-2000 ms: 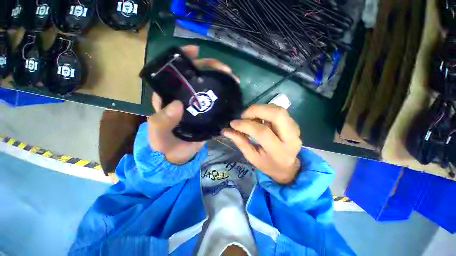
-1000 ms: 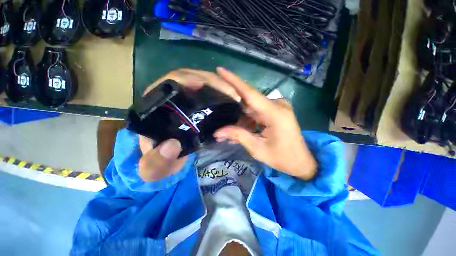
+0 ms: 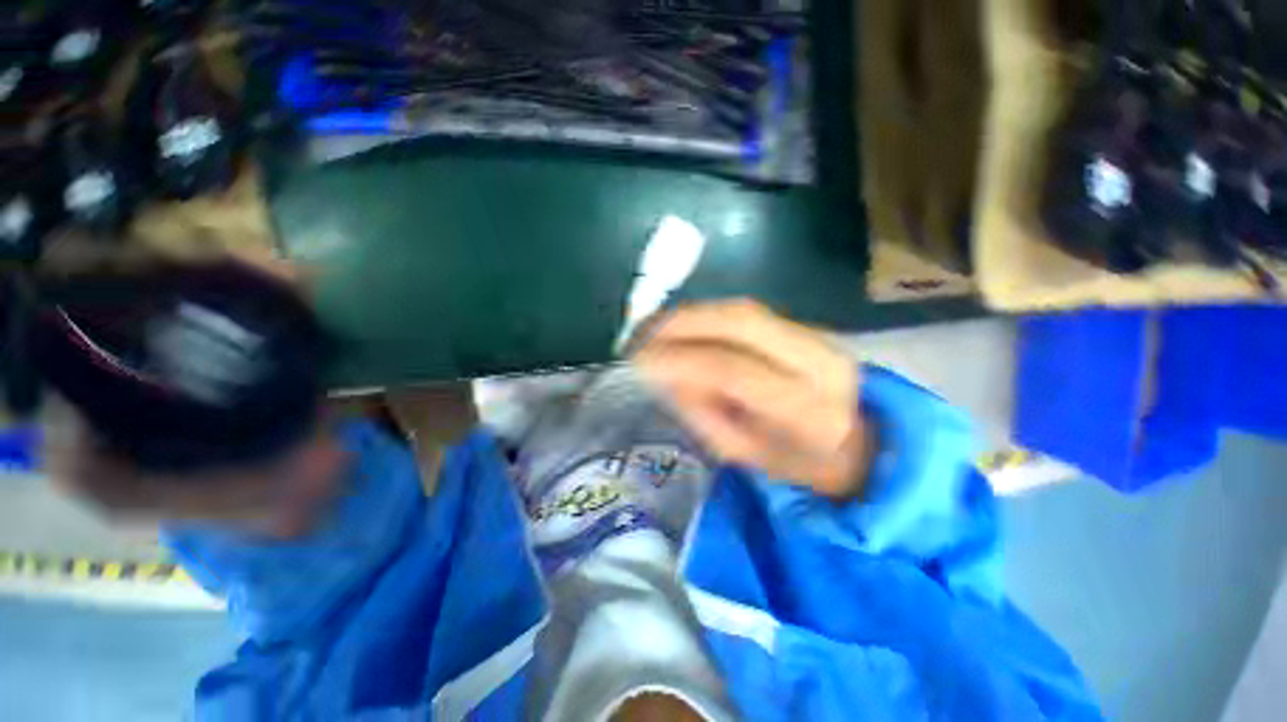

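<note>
A round black housing [image 3: 177, 370] with a whitish centre part is at the left, blurred by motion. My left hand [image 3: 212, 487] holds it from below, near the front edge of the bench. A small white bottle [image 3: 668, 264] lies on the green mat with its thin nozzle toward me. My right hand [image 3: 755, 388] is at the bench edge beside the nozzle, fingers bent together. Blur hides whether its fingertips touch the nozzle or hold anything.
Black housings stand on cardboard [image 3: 212, 226] at the left and on cardboard [image 3: 1009, 268] at the right. A dark cable heap [image 3: 565, 64] lies at the back. Brown cardboard strips [image 3: 917, 155] are right of it. Blue bins [image 3: 1087, 381] are below the bench at the right.
My left hand has carried the housing from the middle to the far left. My right hand has left the housing and is near the white bottle's nozzle. The whole view has shifted.
</note>
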